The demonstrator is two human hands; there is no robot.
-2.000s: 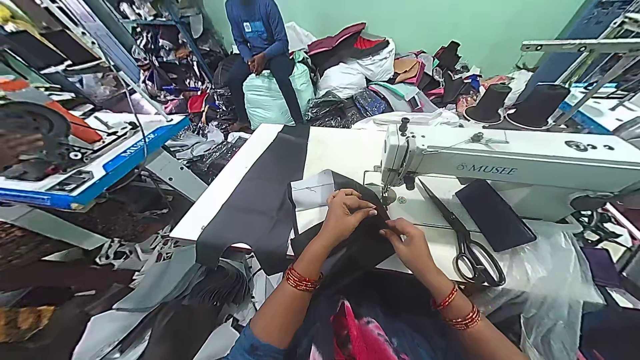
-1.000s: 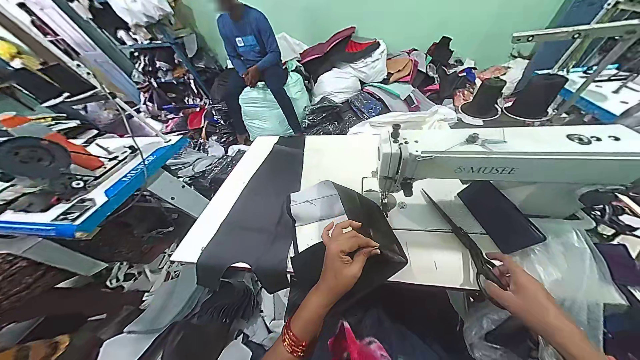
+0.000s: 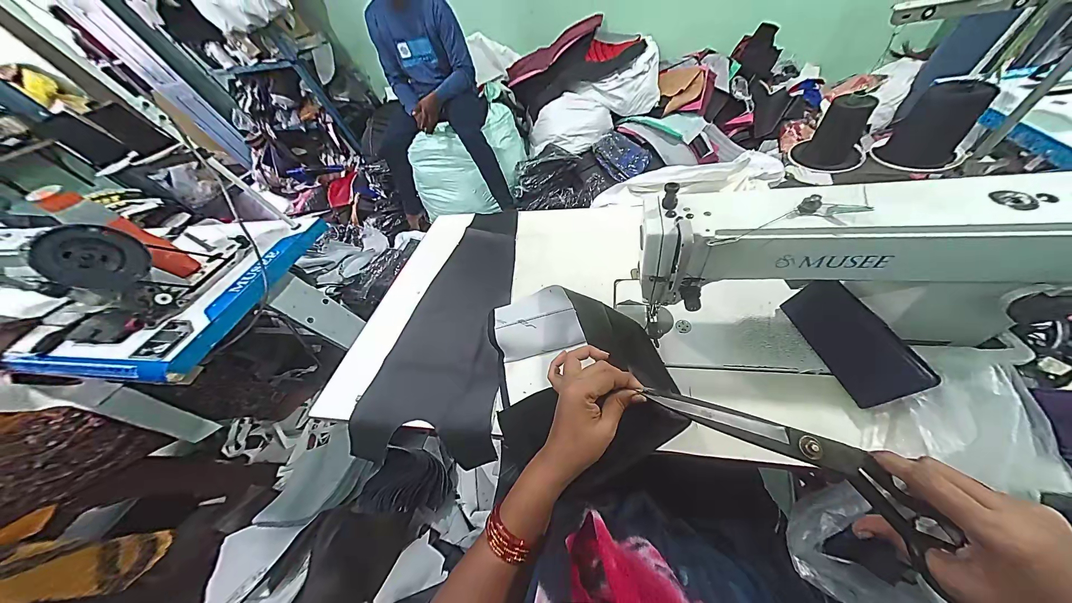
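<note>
My left hand pinches the edge of a black fabric piece that has a white backing patch. My right hand grips the handles of large fabric scissors, whose blade tips meet the fabric at my left fingertips. Just behind the fabric is the needle and presser foot of a white sewing machine. Another long dark fabric piece lies on the left of the white table, hanging over its front edge.
A dark flat rectangular item lies below the machine arm, beside clear plastic. Black thread cones stand behind the machine. A seated person is beyond the table, near heaped bags. Another machine's blue-edged table is at left.
My right hand has left the fabric, taken hold of the scissors lying on the table and brought their tips to the fabric by my left hand.
</note>
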